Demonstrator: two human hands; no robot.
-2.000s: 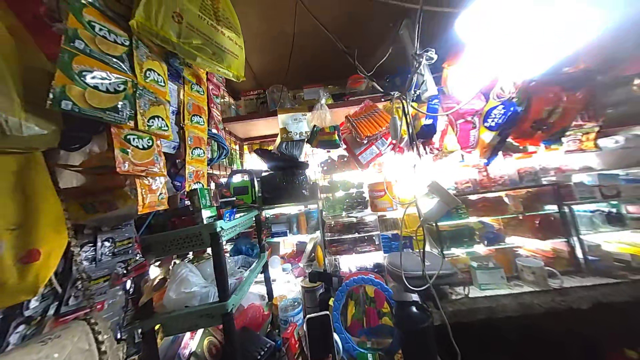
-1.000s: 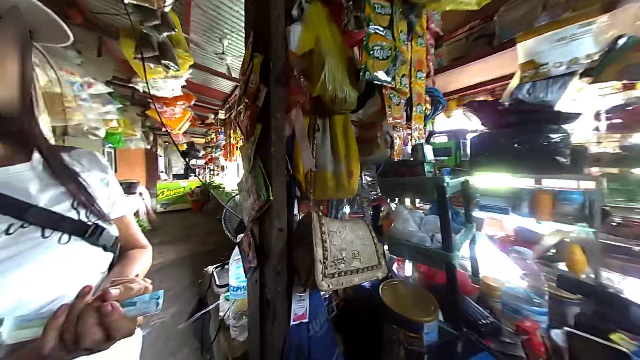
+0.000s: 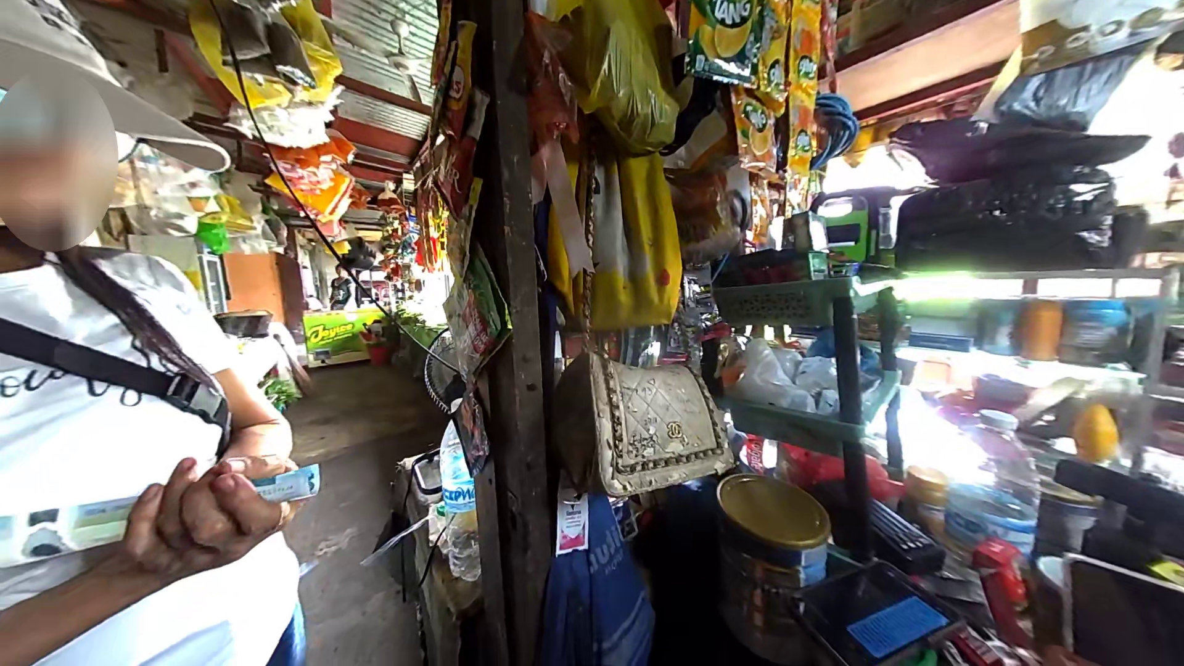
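Neither my left hand nor my right hand shows in the head view. At the left, another person in a white shirt (image 3: 111,453) and a cap stands with hands (image 3: 208,513) together, holding a folded bluish slip of paper (image 3: 289,484). A worn, quilted cream shoulder bag (image 3: 661,425) hangs by its chain beside a dark wooden post (image 3: 518,370). Below it are a blue cloth bag (image 3: 597,592) and a large tin with a gold lid (image 3: 774,511). A dark device with a lit blue display (image 3: 897,627) lies at the lower right.
A green plastic rack (image 3: 786,301) holds bags and small goods. Right of it stand a clear plastic bottle (image 3: 994,481) and a glass display case (image 3: 1045,375). Drink sachets (image 3: 726,37) and yellow plastic bags (image 3: 629,240) hang overhead. A walkway (image 3: 361,462) runs left of the post.
The view has swung far to the left since the oldest frame, bringing in the person, the post and the cream bag. The person's hands stay together around the slip.
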